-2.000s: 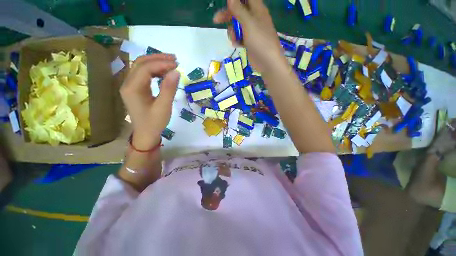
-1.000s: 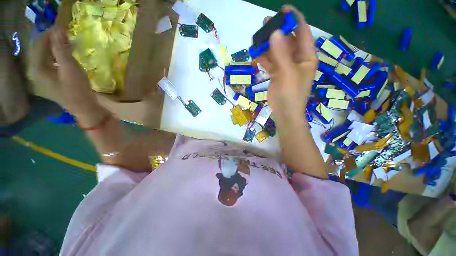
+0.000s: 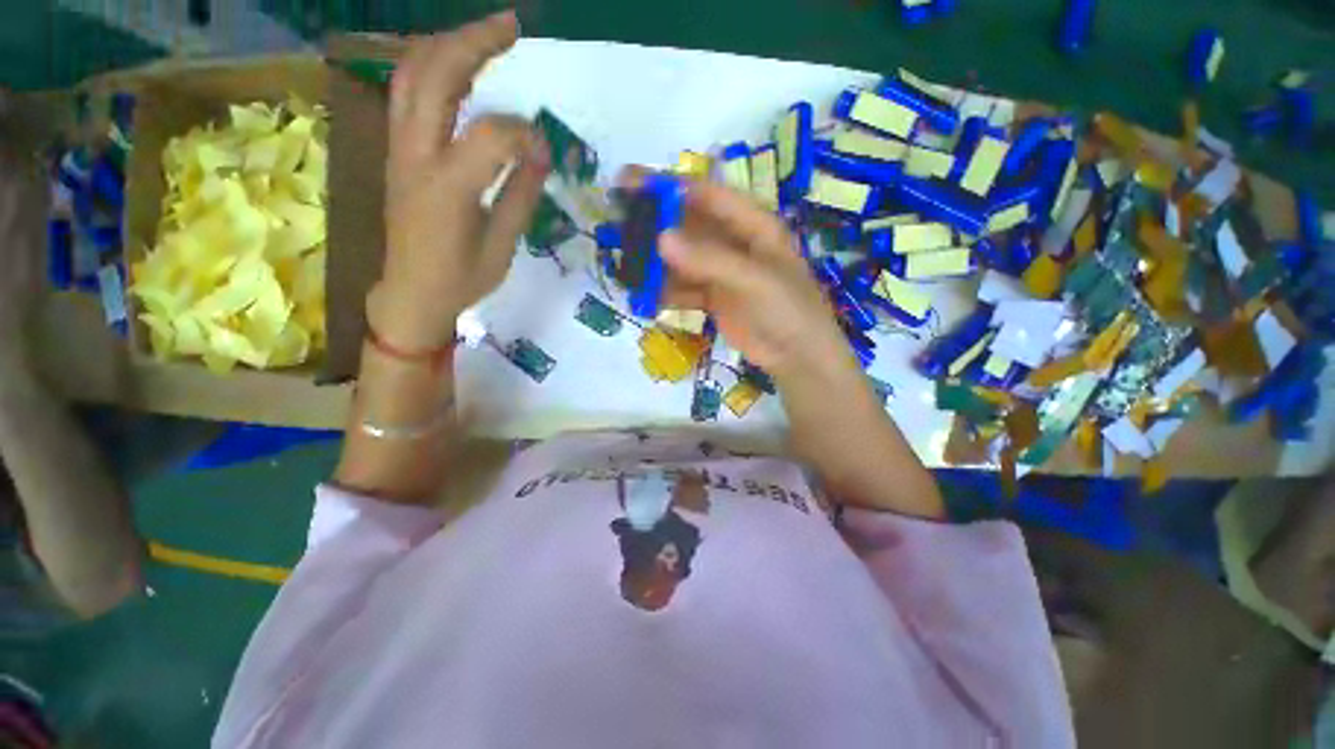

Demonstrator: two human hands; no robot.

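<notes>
My right hand (image 3: 754, 278) holds a blue battery pack (image 3: 652, 246) with a dark face, upright over the white work sheet (image 3: 491, 403). My left hand (image 3: 457, 205) is raised to its left, with thumb and fingers around the edge of a green protection board (image 3: 562, 148); blur hides the exact grip. The hands are apart. Below them, small green boards (image 3: 530, 357) with thin wires and an amber tape piece (image 3: 672, 351) lie on the sheet.
A cardboard box (image 3: 352, 234) of yellow liner pieces (image 3: 234, 249) stands at left. Blue cells with pale pads (image 3: 937, 190) are heaped right of my right hand, then boards and amber strips (image 3: 1127, 322). Another person's arm (image 3: 59, 483) shows at the left edge.
The view has shifted. My left hand has moved from near the yellow pieces to the boards. My right hand has brought the blue pack lower, towards my left hand.
</notes>
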